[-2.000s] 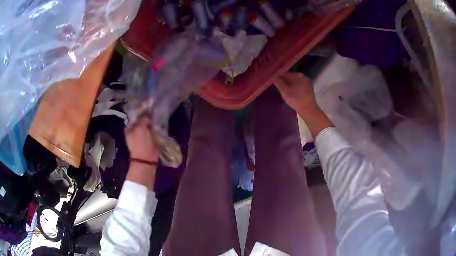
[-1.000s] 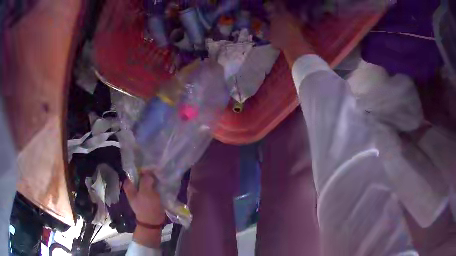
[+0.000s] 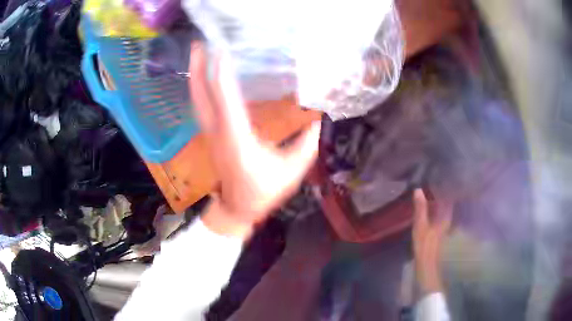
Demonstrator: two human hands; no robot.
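My left hand [image 3: 248, 163] is large and blurred at the middle, fingers spread and thumb apart, holding nothing visible. It is below a shiny crumpled clear bag [image 3: 357, 63] with bright white glare; whether it touches the bag is unclear. My right hand [image 3: 431, 229] is blurred at the lower right, by the front edge of the red tray [image 3: 370, 232]. A blurred greyish-purple mass covers the tray's right part beside this hand. Whether the right hand grips anything cannot be told.
A blue plastic basket [image 3: 141, 94] holding yellow and purple items stands at the upper left, on an orange-brown board [image 3: 182, 188]. Black bags [image 3: 37, 144] heap at the far left. A black round thing with a blue centre [image 3: 52, 298] is at the lower left.
The view has swung left, bringing in the blue basket. My left hand has let go of the clear bag with the blue and pink items and has moved up. My right hand has come back from the tray's contents.
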